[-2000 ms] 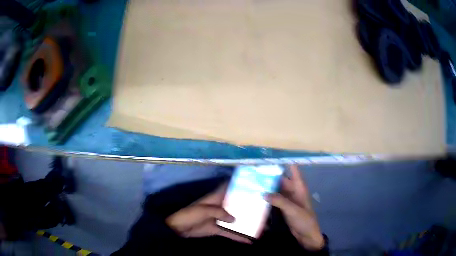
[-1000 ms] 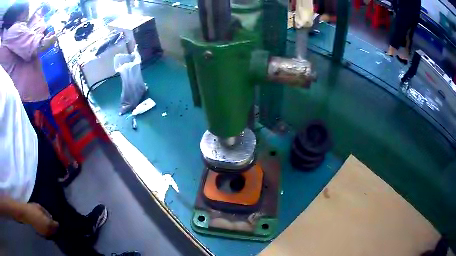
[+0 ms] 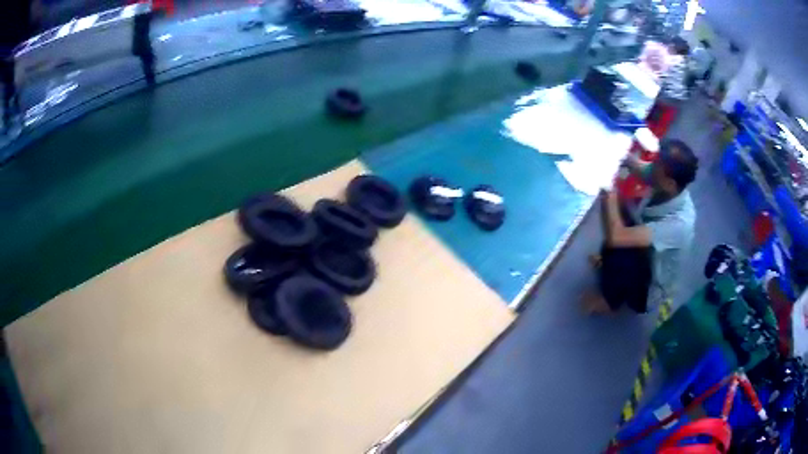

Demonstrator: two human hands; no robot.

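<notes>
Neither of my hands is in the picture. A loose pile of several black ear pads (image 3: 312,312) lies on the tan cardboard sheet (image 3: 159,355), near its far right part. Some pads overlap and lean on one another. Two black oval pieces with white strips, one at the left (image 3: 434,197) and one at the right (image 3: 485,207), lie apart on the blue-green bench (image 3: 496,257) beyond the cardboard. The view is slightly blurred.
The green conveyor (image 3: 177,195) runs behind the bench and carries a black ring (image 3: 345,104) and a smaller dark part. White sheets (image 3: 549,124) spread further right. A person (image 3: 660,222) is at the right by the bench. Blue bins (image 3: 691,399) and red coils stand at lower right.
The view has swung from the phone in my hands, past the green press, to the right. The press, phone and hands are out of the picture, and the ear pad pile shows centrally.
</notes>
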